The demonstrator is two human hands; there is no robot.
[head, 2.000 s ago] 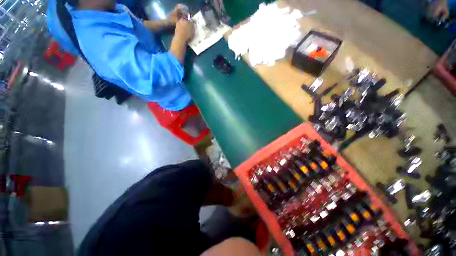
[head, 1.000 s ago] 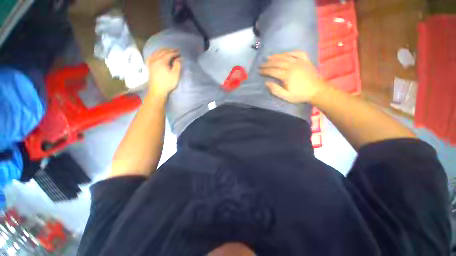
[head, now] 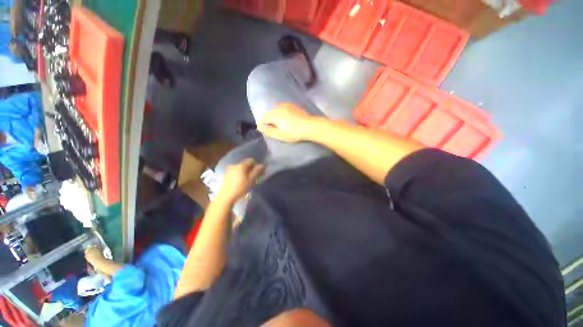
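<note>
The wearer sits, with both hands at the grey-trousered legs. My left hand [head: 241, 180] is at the left thigh with its fingers curled; whether it holds anything is unclear. My right hand [head: 286, 122] rests over the other leg, seemingly empty. An orange-red tray [head: 111, 121] lies along the green bench [head: 131, 96] at the left, away from both hands. Dark and shiny metal parts [head: 73, 131] are heaped beside it. What lies inside the tray is hard to make out.
Orange-red compartment trays [head: 427, 115] lie at floor level beyond the right arm, with more trays [head: 399, 39] above them. An open brown carton [head: 194, 174] stands by the bench. Co-workers in blue [head: 146, 284] are at lower left. A white heap [head: 77, 201] is on the bench.
The view has swung from the lap so the bench appears at left and more floor trays at right. The left hand's fingers have curled; the right hand remains on the leg.
</note>
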